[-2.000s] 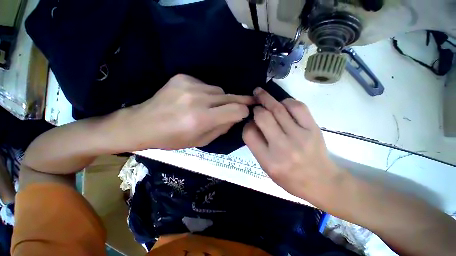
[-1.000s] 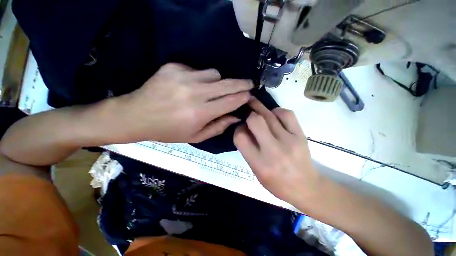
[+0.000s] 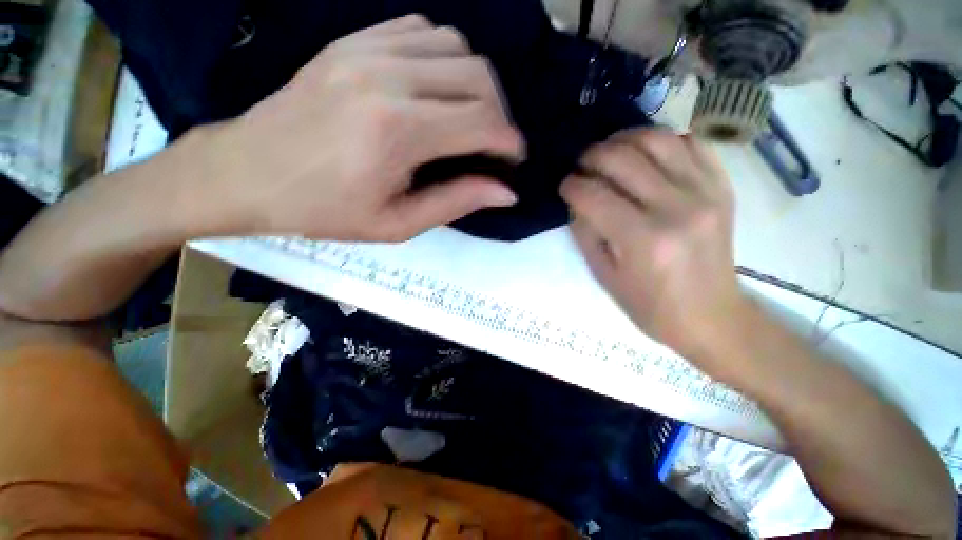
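Note:
A dark garment piece (image 3: 549, 100) lies on the white machine table and runs under the needle area of the off-white sewing machine. My left hand (image 3: 369, 132) rests over the cloth, its thumb spread from the fingers, with dark cloth in the gap. My right hand (image 3: 665, 227) has curled fingers at the cloth's right edge, below the needle area; its fingertips appear to hold the edge. The presser foot and needle are blurred and partly hidden by cloth. The ribbed tension dial (image 3: 730, 109) is just above my right hand.
A grey slotted tool (image 3: 786, 158) lies right of the dial, with a tangled black cord (image 3: 928, 116) beyond. A measuring strip (image 3: 475, 306) follows the table's front edge. Below are an embroidered dark pile (image 3: 475, 417), a cardboard box (image 3: 211, 390) and a blue-edged container (image 3: 669, 451) with white cloth.
My left hand has moved up and its thumb and fingers have spread apart. My hands are farther from each other, and more of the measuring strip shows. The camera view has shifted.

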